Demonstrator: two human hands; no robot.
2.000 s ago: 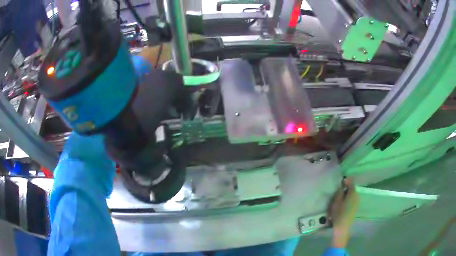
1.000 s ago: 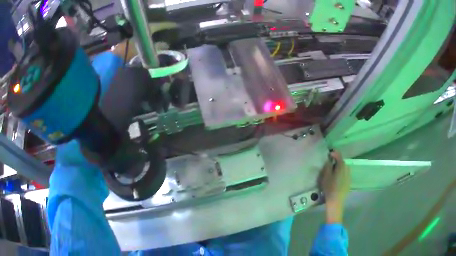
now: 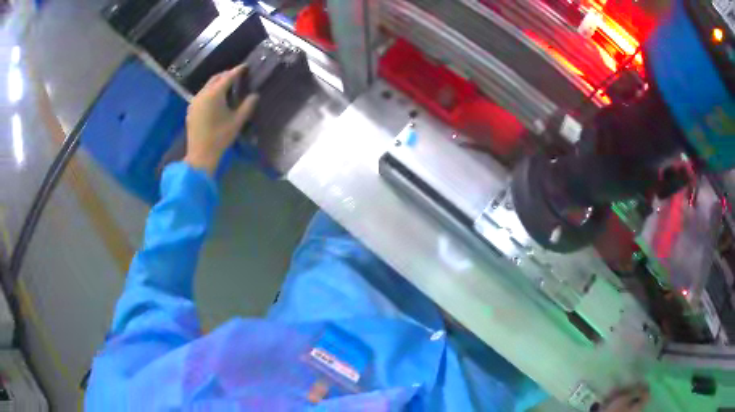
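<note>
My left hand (image 3: pixel 216 117) is at the upper left, with its thumb and fingers around the near edge of a dark block (image 3: pixel 278 84). The block stands beside the left end of the silver table (image 3: pixel 346 189). My right hand (image 3: pixel 627 397) is small, blurred and low at the right, beside the button box (image 3: pixel 582 395); its fingers are not clear. The black lens (image 3: pixel 556 205) hangs over the silver slide rail (image 3: pixel 451 211). No small workpiece can be made out.
Dark magazines with silver edges (image 3: pixel 181 40) are at the upper left, above a blue stool or box (image 3: pixel 133 121). Red bins (image 3: pixel 435 88) lie behind the table. A grey frame post (image 3: pixel 350 48) rises near the table's left end. The blue-banded camera (image 3: pixel 693 76) is at the upper right.
The view has swung left. My left hand, hidden or unclear behind the camera before, now shows at the dark block. My right hand is still near the button box, now at the bottom edge.
</note>
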